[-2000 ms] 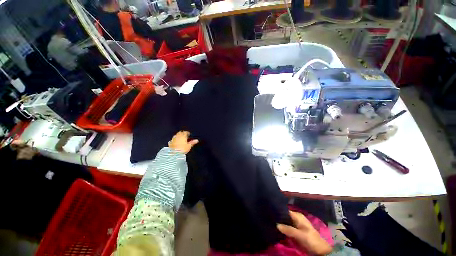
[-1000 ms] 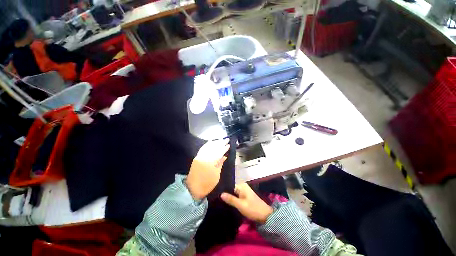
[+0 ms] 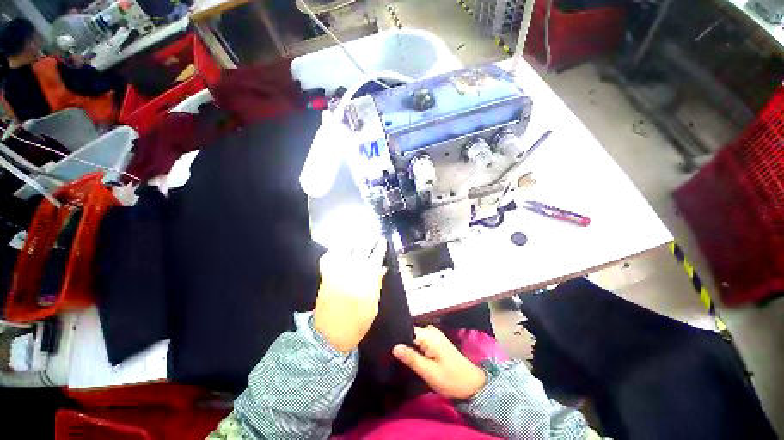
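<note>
A black cloth panel (image 3: 391,322) runs from the needle area of the blue-topped overlock machine (image 3: 460,107) down over the table's front edge to the pink-covered lap. My left hand (image 3: 351,288) lies on the cloth just in front of the needle area, its fingers washed out by the lamp glare. My right hand (image 3: 443,363) pinches the cloth's right edge below the table edge, thumb and fingers closed on it. Wide black layers (image 3: 232,232) lie on the table left of the machine. The needle itself is hidden by glare.
A red-handled tool (image 3: 559,213) and a small black disc (image 3: 518,239) lie right of the machine. An orange-red basket (image 3: 82,258) stands far left. Maroon cloth (image 3: 258,94) and a pale tub (image 3: 378,60) are behind. Black cloth (image 3: 636,361) hangs at lower right. A person (image 3: 52,82) sits at upper left.
Since one second ago, the view has shifted slightly and my right hand has moved a little lower along the cloth. Two seconds ago my hands were apart, spreading the cloth left of the machine.
</note>
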